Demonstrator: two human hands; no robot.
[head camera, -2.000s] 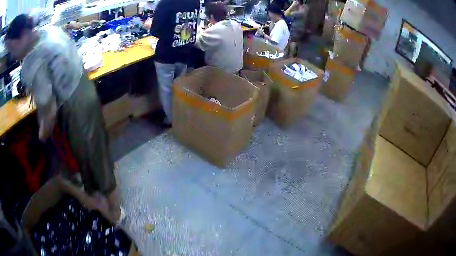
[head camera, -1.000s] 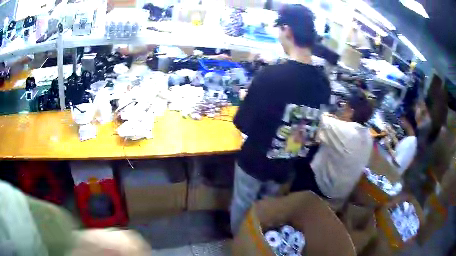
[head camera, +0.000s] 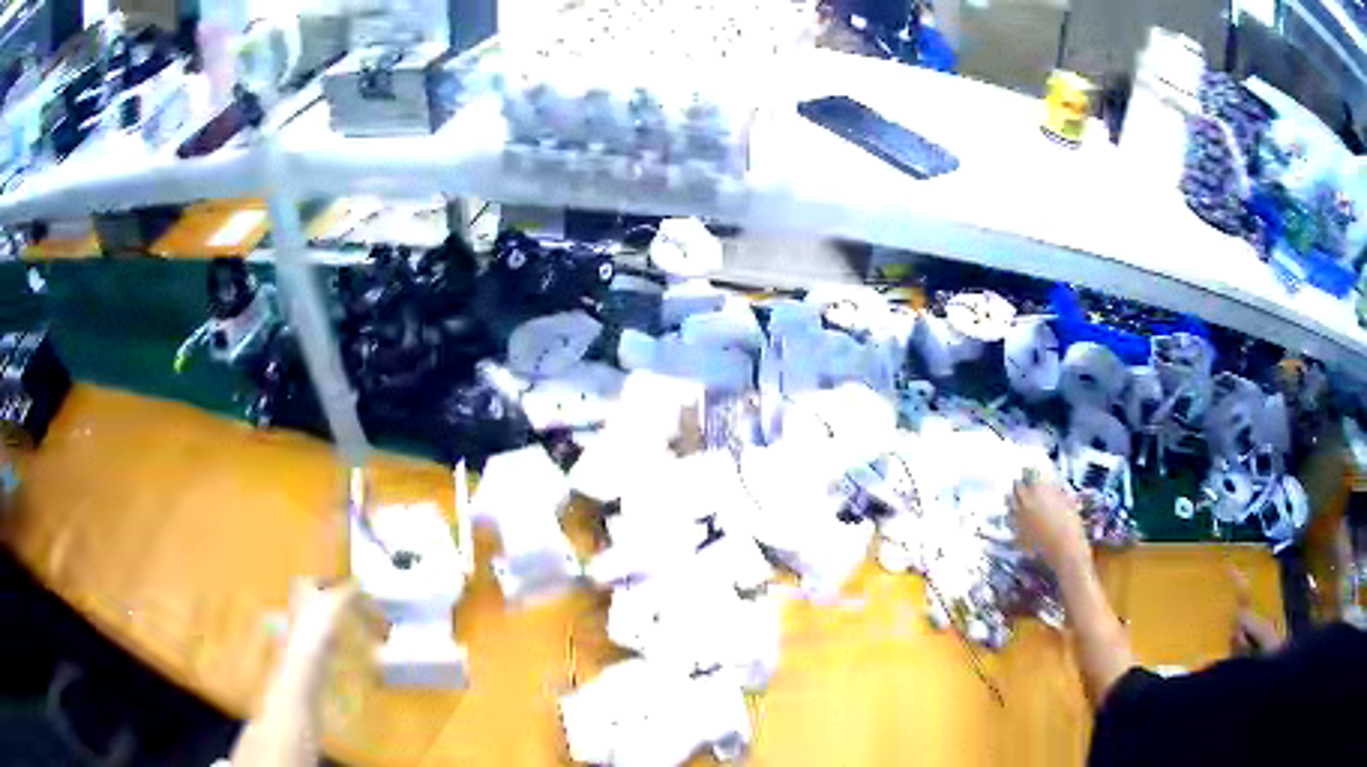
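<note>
My left hand (head camera: 312, 647) is blurred at the lower left, over the orange-brown bench (head camera: 135, 495). Whether it holds anything cannot be told. Just right of it, a white camera housing with an angular bracket (head camera: 424, 652) stands on the bench, a dark part in its open top. More white housings (head camera: 660, 622) lie heaped in the middle. A pile of wired silver parts (head camera: 975, 562) lies to their right. My right hand is not in view; the black-sleeved arm at the right appears to be another person's.
A person's bare hand (head camera: 1049, 517) reaches into the wired pile, and another hand (head camera: 1256, 629) shows near the right edge. Black parts (head camera: 405, 337) lie on the green mat (head camera: 128, 337). A white shelf (head camera: 960, 225) with a post crosses above, holding a phone (head camera: 877, 135) and a yellow can (head camera: 1066, 105).
The view has swung from the floor and cartons to the bench and is now close over it. My left hand has come into view. The black-shirted person now shows only at the right edge.
</note>
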